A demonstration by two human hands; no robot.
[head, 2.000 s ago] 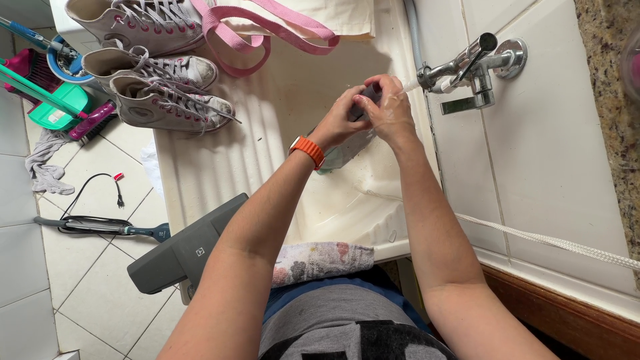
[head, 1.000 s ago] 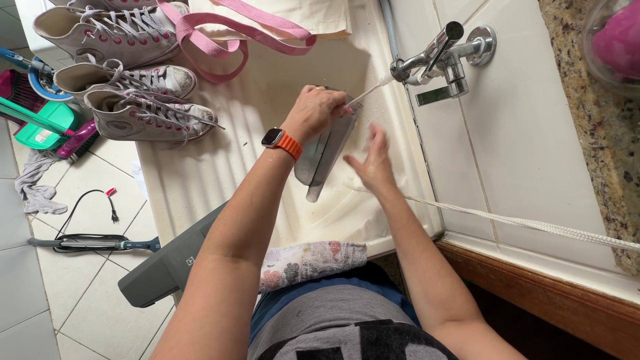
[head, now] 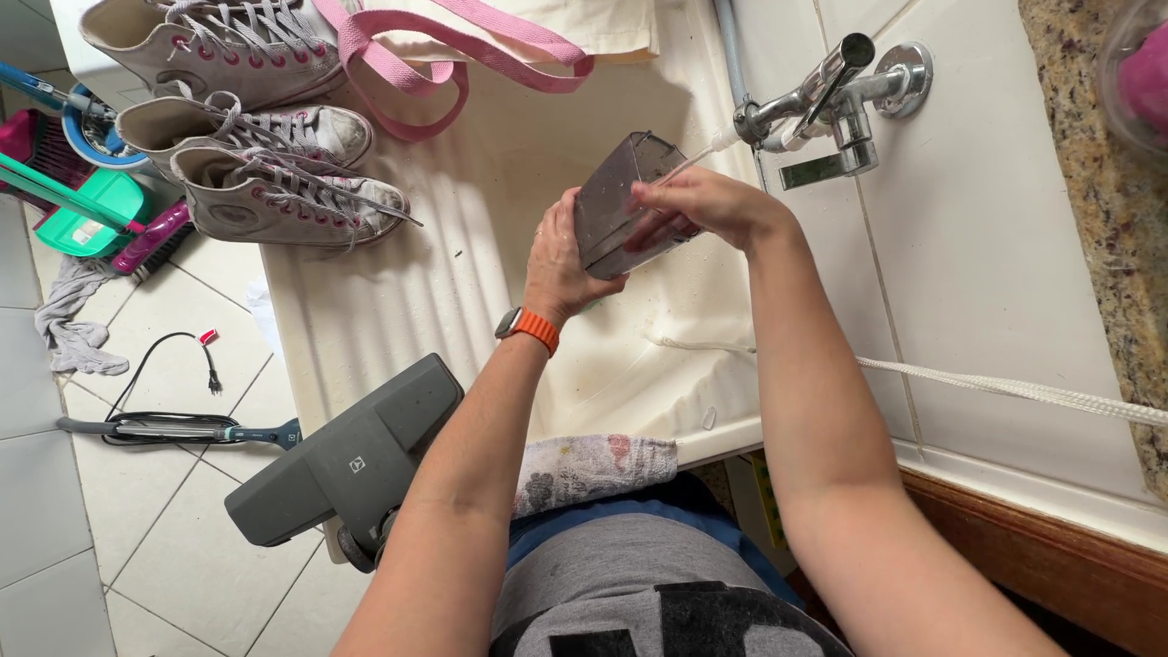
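My left hand (head: 564,260), with an orange-banded watch at the wrist, grips a translucent grey plastic container (head: 610,203), which looks like a vacuum cleaner's dust bin, from its left side. The container is tilted over the laundry sink (head: 639,383). A thin stream of water runs from the chrome tap (head: 835,109) toward its mouth. My right hand (head: 721,208) is at the container's right side, and some fingers show through the clear wall. Whether those fingers grip the container or only touch its inside, I cannot tell.
High-top sneakers (head: 274,196) and a pink strap (head: 438,82) lie on the ribbed drainboard. A grey vacuum floor head (head: 356,456) overlaps the sink's left edge. A patterned cloth (head: 598,465) hangs at the front rim. A white cord (head: 1004,383) crosses at right.
The container has been raised and turned toward the tap. My right hand, apart from it one second ago, has moved up to its right side.
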